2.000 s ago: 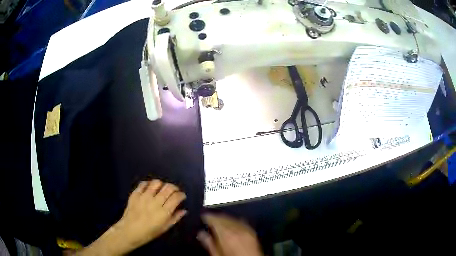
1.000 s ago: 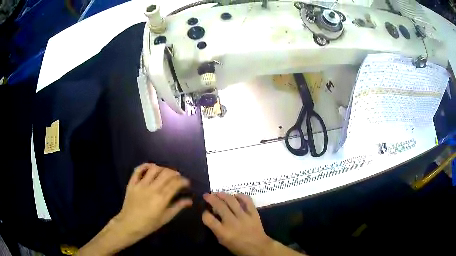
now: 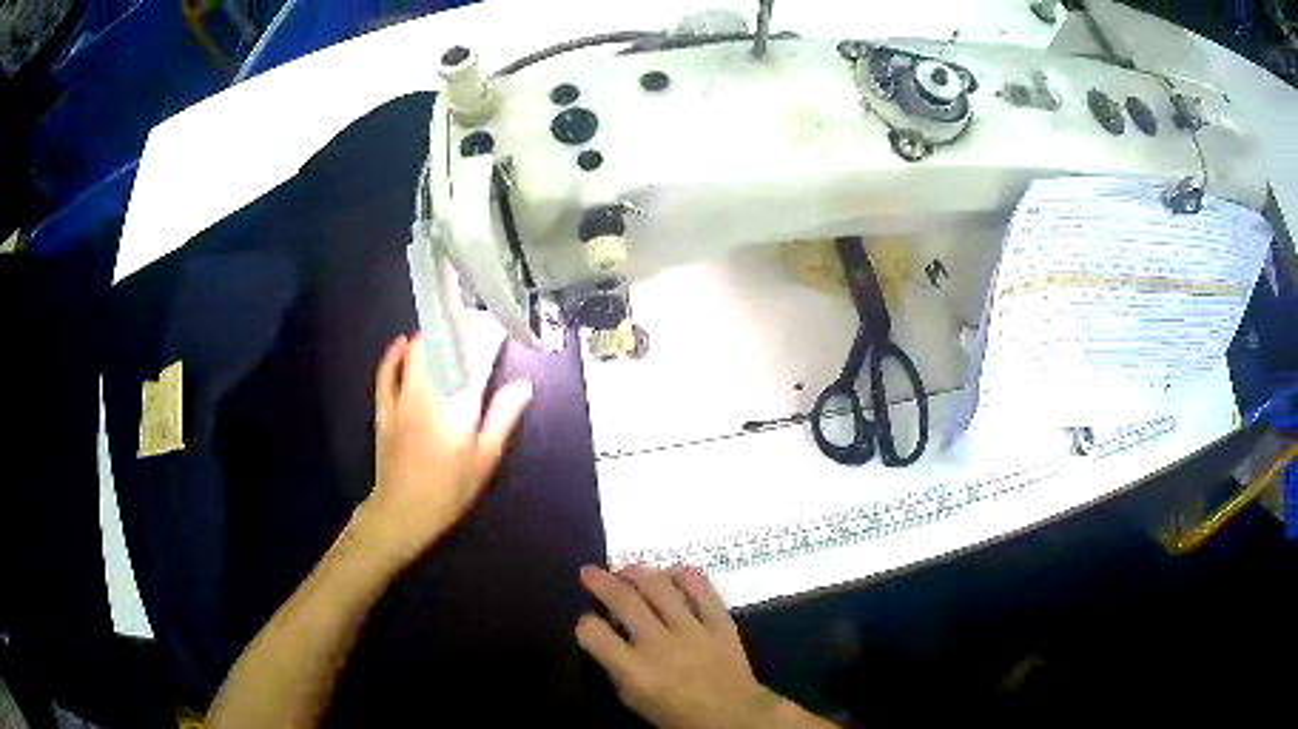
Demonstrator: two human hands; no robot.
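Dark fabric lies over the left part of the table, its right edge running from the brightly lit presser foot area to the front. My left hand rests on the cloth just in front of the needle area, fingers forward, thumb apart; its fingertips are close to the white upright strip. My right hand is at the cloth's right edge by the table's front edge, fingers bent; whether it pinches the cloth cannot be told. A tan paper ticket lies on the cloth at the left.
The off-white machine head spans the table. Black shears lie under its arm, right of the needle. A lined work sheet hangs at the right end. A printed ruler runs along the front edge.
My left hand has moved forward over the cloth, from near the front edge to the needle area. My right hand came to the cloth's edge and has since shifted only slightly.
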